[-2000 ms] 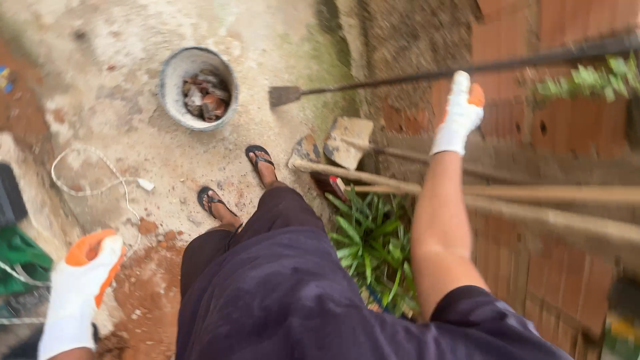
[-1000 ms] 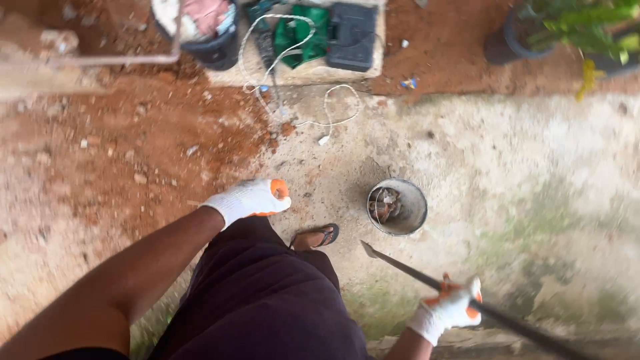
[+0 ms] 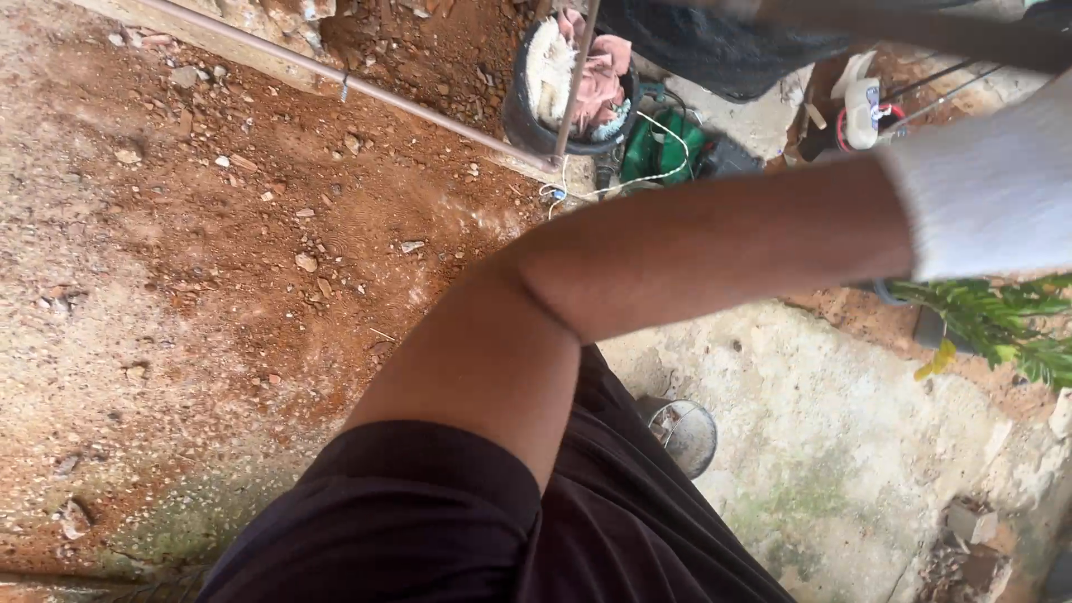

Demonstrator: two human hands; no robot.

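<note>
My left arm reaches across the view to the upper right. A white glove (image 3: 988, 184) covers the wrist and back of my left hand; its fingers lie past the right edge, so what they hold cannot be seen. A blurred dark bar (image 3: 904, 29) crosses the top right corner above the glove. My right hand is out of view, and so is the long-handled iron tool. A metal bucket (image 3: 693, 437) with rubble inside stands on the concrete beside my leg, partly hidden by my shorts.
Beyond my forearm are a black tub (image 3: 523, 113) of cloths, a green case (image 3: 662, 142), a white cord (image 3: 682, 138) and a white bottle (image 3: 861, 113). A thin metal pipe (image 3: 402, 97) runs over the reddish soil. A leafy plant (image 3: 1005, 322) is at right, broken blocks (image 3: 971, 523) lower right.
My left arm has swung up and across to the right. My right hand, which held the long iron tool, has left the view. The view has turned and shifted strongly.
</note>
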